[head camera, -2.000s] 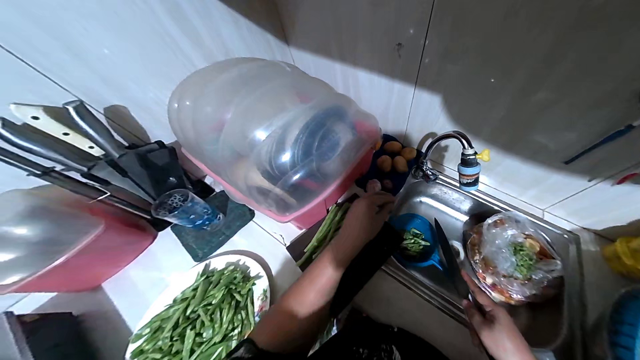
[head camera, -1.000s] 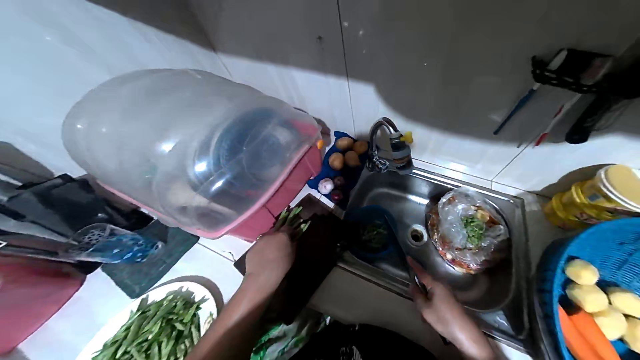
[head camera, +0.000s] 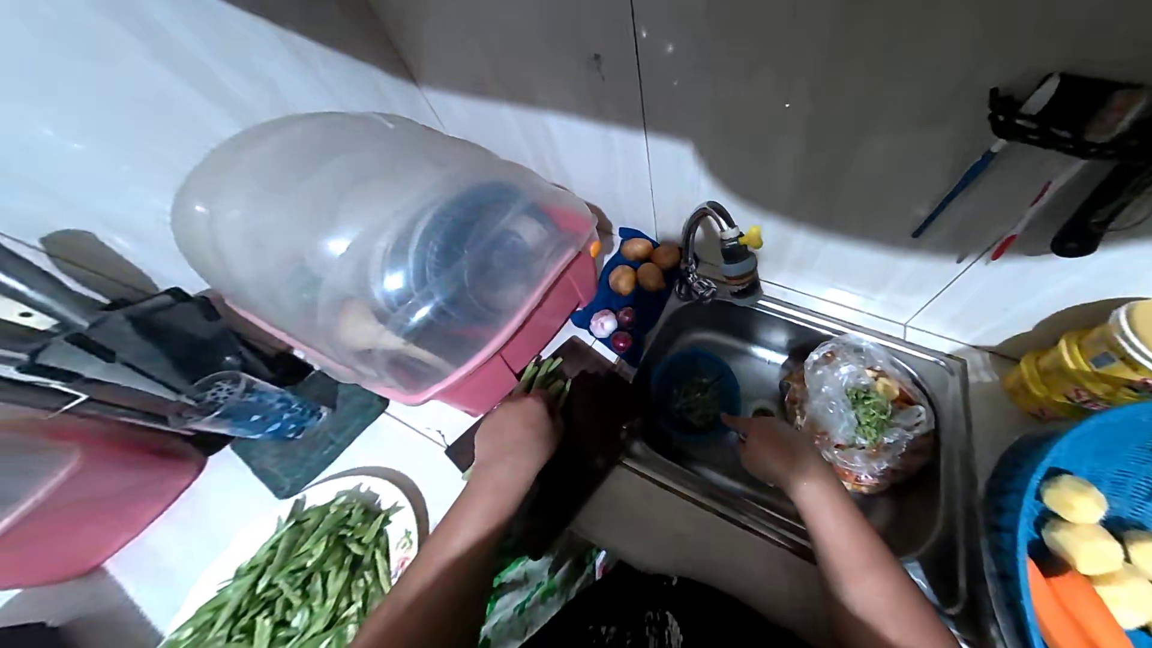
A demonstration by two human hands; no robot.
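Observation:
My left hand [head camera: 517,434] is closed around a bunch of green beans [head camera: 545,378] on a dark cutting board [head camera: 576,354]. Over the sink [head camera: 760,335], my right hand [head camera: 769,445] grips a handle; the knife blade seen earlier is hard to make out now. Just left of its fingers, a blue bowl [head camera: 664,371] in the basin holds green scraps. Cut green beans [head camera: 301,571] are heaped on a white plate [head camera: 400,517] at the lower left. A clear plastic bag [head camera: 832,364] topped with chopped greens lies at the basin's right.
A pink dish container [head camera: 504,360] with a translucent cover stands behind the board. Potatoes [head camera: 650,276], garlic and red onions lie on blue cloth by the faucet [head camera: 720,225]. A blue basket [head camera: 1035,477] holds peeled potatoes and carrots. A glass [head camera: 243,405] and knives are at left.
The view has swung to the right, bringing in the blue basket. My right hand's knife, plain in both earlier frames, is now barely visible. My left hand stays at the beans on the board.

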